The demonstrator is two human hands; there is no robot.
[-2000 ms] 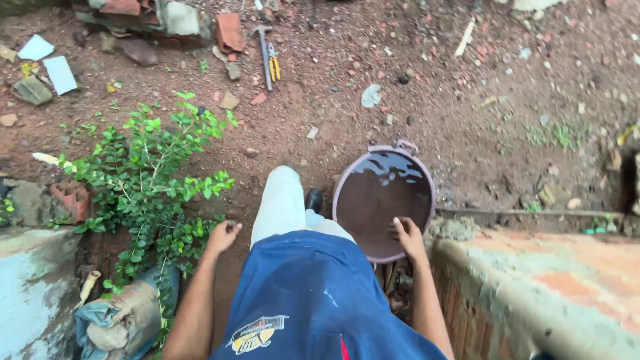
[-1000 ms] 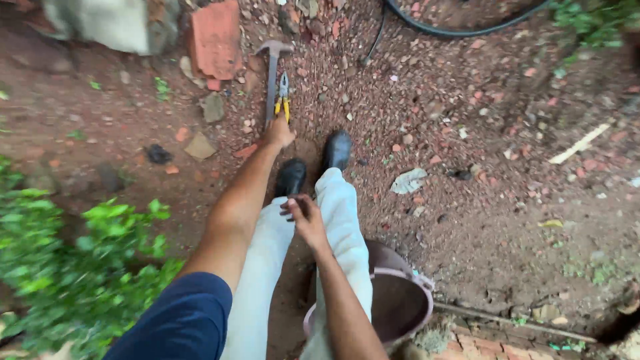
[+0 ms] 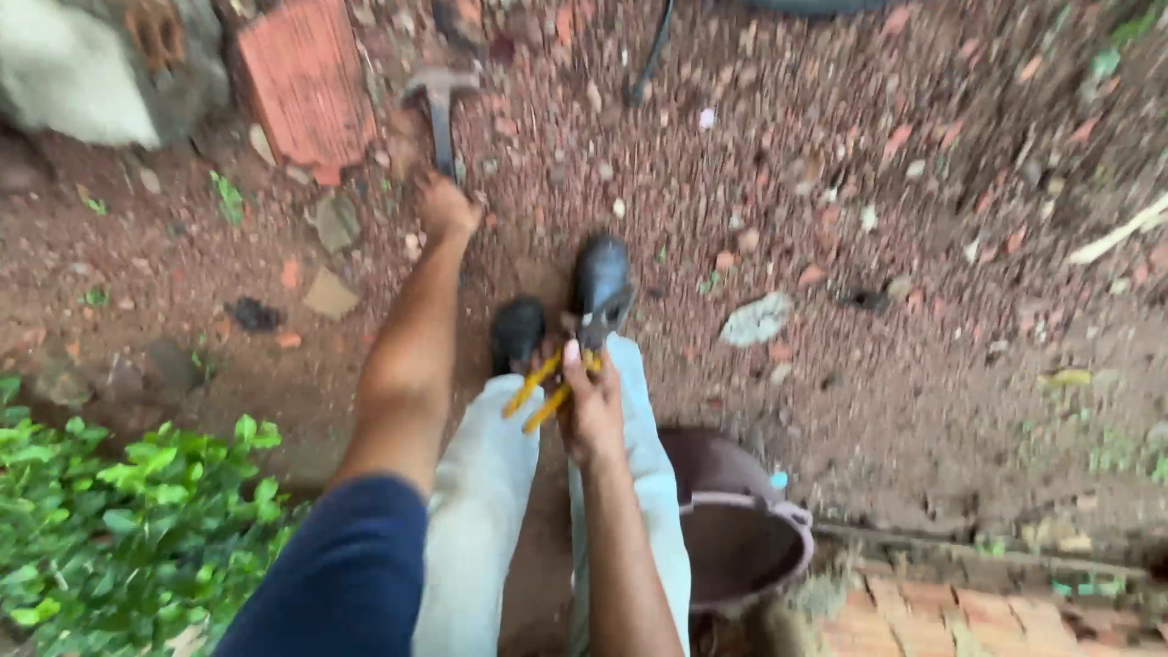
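My left hand (image 3: 447, 208) is closed around the handle of a claw hammer (image 3: 442, 119), whose head points away from me on the gravelly soil. Pliers with yellow grips (image 3: 538, 392) are in my right hand (image 3: 593, 406), held above my legs near the black boots (image 3: 602, 274). The jaws of the pliers overlap the right boot in view, and the two yellow handles stick out to the left, spread apart.
A broken red clay brick (image 3: 310, 91) and a pale rock (image 3: 91, 78) lie at upper left. A leafy bush (image 3: 137, 520) grows at lower left. A round plastic tub (image 3: 808, 547) stands right of my legs, near brickwork (image 3: 958, 620). Part of a black hose (image 3: 821, 5) shows at the top.
The pliers lay beside the hammer on the ground and are now in my right hand, back over my legs. My left hand has closed on the hammer handle.
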